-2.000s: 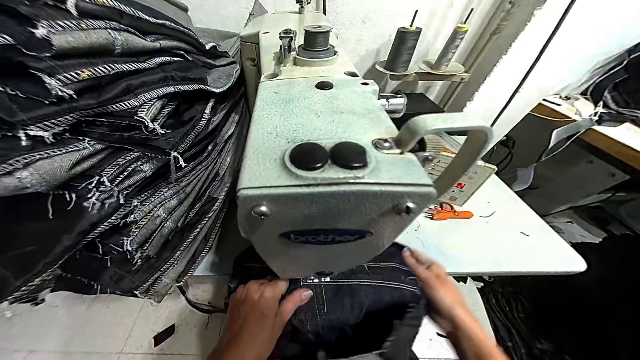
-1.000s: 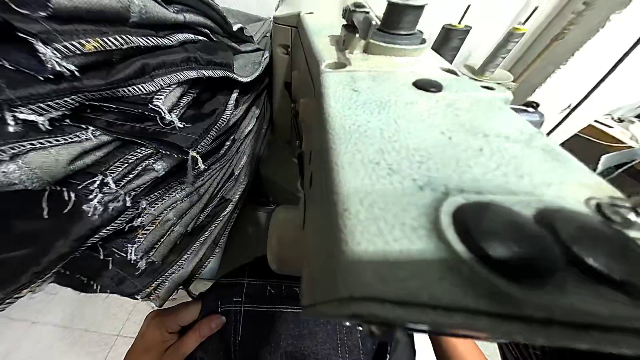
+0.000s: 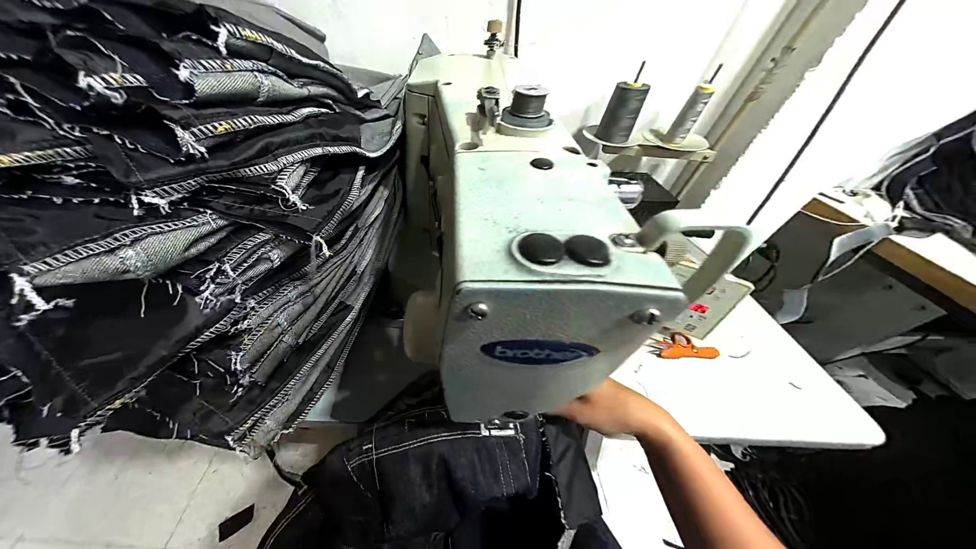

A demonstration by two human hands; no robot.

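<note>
A dark denim garment (image 3: 435, 473) with pale stitching lies under the head of a Brother sewing machine (image 3: 560, 320) and hangs down toward me. My right hand (image 3: 610, 408) reaches in from the right beside the machine head, at the garment's right part; its fingers are hidden behind the head, so its grip cannot be told. My left hand is out of view. The needle area is hidden by the machine head.
A tall pile of dark denim pieces (image 3: 229, 213) with frayed edges stands left of the machine. Orange-handled thread snips (image 3: 688, 348) lie on the white table (image 3: 785, 389) by a control box (image 3: 713, 305). Grey thread cones (image 3: 623, 113) stand behind.
My left hand, on the denim's left part a second ago, has gone out of view. My right hand has moved in beside the machine head. The view has shifted back from the machine.
</note>
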